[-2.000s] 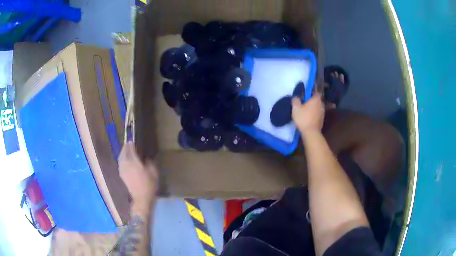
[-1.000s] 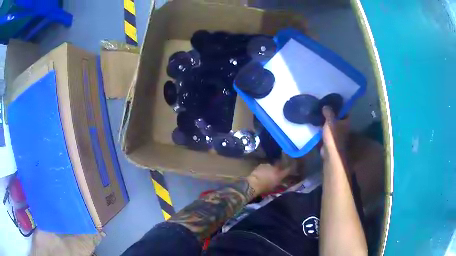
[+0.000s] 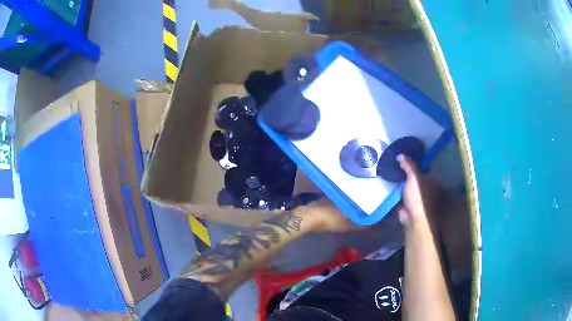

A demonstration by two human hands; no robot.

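Note:
A blue tray (image 3: 354,210) with a white bottom is tilted over the right part of the cardboard box. A shiny oval speaker plate (image 3: 362,157) and a black plate (image 3: 399,160) lie at its lower right. More dark plates (image 3: 290,116) overlap its left rim. My right hand (image 3: 411,197) holds the tray's lower right edge, its thumb over the black plate. My left hand (image 3: 331,217) is at the tray's lower edge; its fingers are hidden behind the tray. Many loose black plates (image 3: 260,150) lie heaped in the box.
The open cardboard box (image 3: 188,157) stands on the grey floor. A taller carton with a blue panel (image 3: 72,213) stands at left. The green-blue bench (image 3: 520,157) edges the right side. A red object (image 3: 270,285) and yellow-black tape (image 3: 170,41) show on the floor.
The tray has turned and moved out of the box's depth, nearer me. My left hand has gone from the box's left edge to the tray. A shiny plate face now shows in it.

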